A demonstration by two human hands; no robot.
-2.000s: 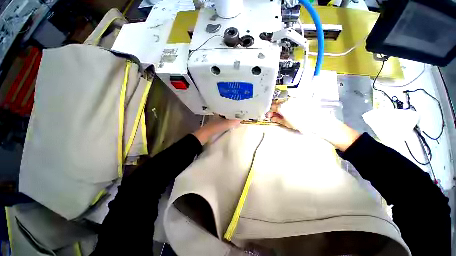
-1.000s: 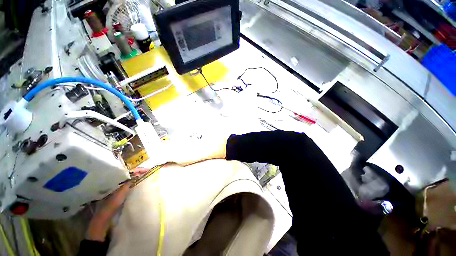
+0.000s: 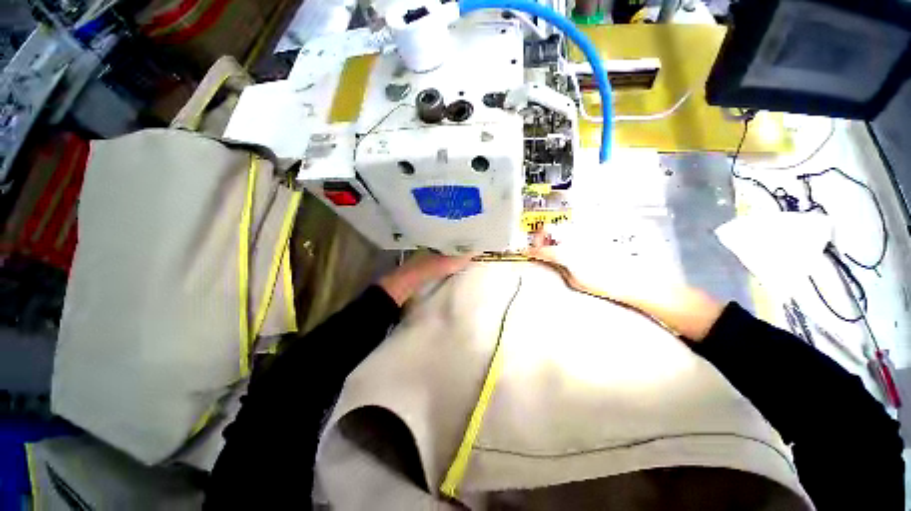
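A beige bag body (image 3: 599, 369) lies in front of the white sewing machine head (image 3: 440, 180), its top edge at the needle area. A yellow binding tape (image 3: 473, 424) runs down it, and dark openings face me. My left hand (image 3: 430, 273) is on the bag edge at the left, its fingertips partly hidden by the machine head. My right hand (image 3: 619, 289) holds the bag edge just right of the needle, overexposed by bright light. A yellow marked work clamp (image 3: 546, 220) sits behind the edge.
Beige bag pieces (image 3: 165, 289) with yellow edges are piled at left. A blue air hose (image 3: 602, 90) curves beside the head. A black control panel (image 3: 814, 55) stands upper right. A red-handled screwdriver (image 3: 884, 377), thin cables (image 3: 879, 225) and a white sheet (image 3: 774, 243) lie at right.
The view swung right to the control panel and side bench, and is now back on the machine. Both hands remain at the bag edge; the right forearm sits slightly lower than two seconds ago.
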